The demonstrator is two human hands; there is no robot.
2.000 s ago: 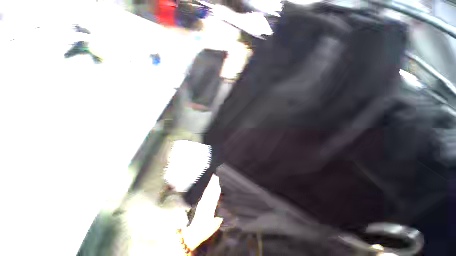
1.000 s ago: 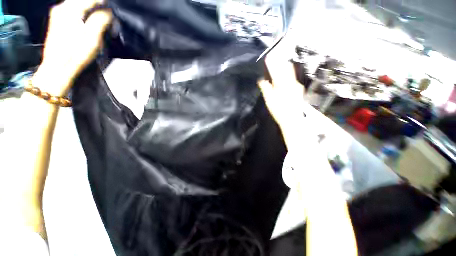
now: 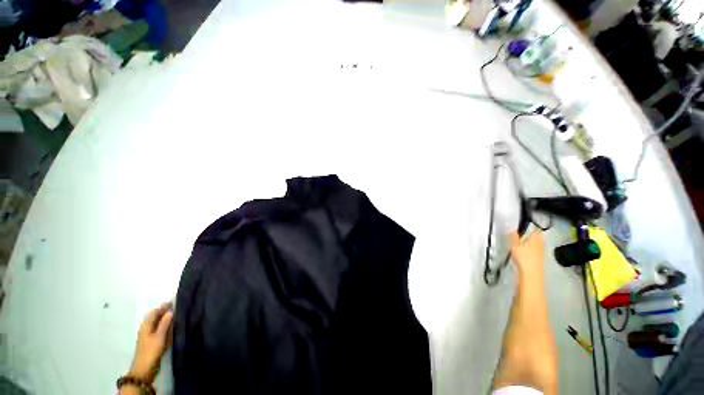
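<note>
A black coat [image 3: 309, 285] lies on the white table, its short raised collar [image 3: 313, 185] pointing away from me and its lower part cut off by the bottom edge. My left hand [image 3: 157, 333], with a beaded bracelet, is at the coat's left edge. Its fingers are bent, and I cannot tell if they pinch the cloth. A thin black hanger [image 3: 494, 208] lies right of the coat, hook away from me. My right hand [image 3: 528, 251] is at the hanger's right end, near the hair dryer; whether its fingers grip the hanger is unclear.
The black hair dryer [image 3: 567, 206], a dark green thread cone [image 3: 577, 253], yellow cloth [image 3: 610, 266], small snips [image 3: 579, 338], several thread cones [image 3: 656, 303] and cables line the right side. A socket strip [image 3: 554, 122] is further back. Pale cloth [image 3: 62, 77] is piled beyond the table's left edge.
The coat, held up by my left hand a second ago, now lies on the table. My left hand has come down to its left edge, and my right hand has moved to the hanger.
</note>
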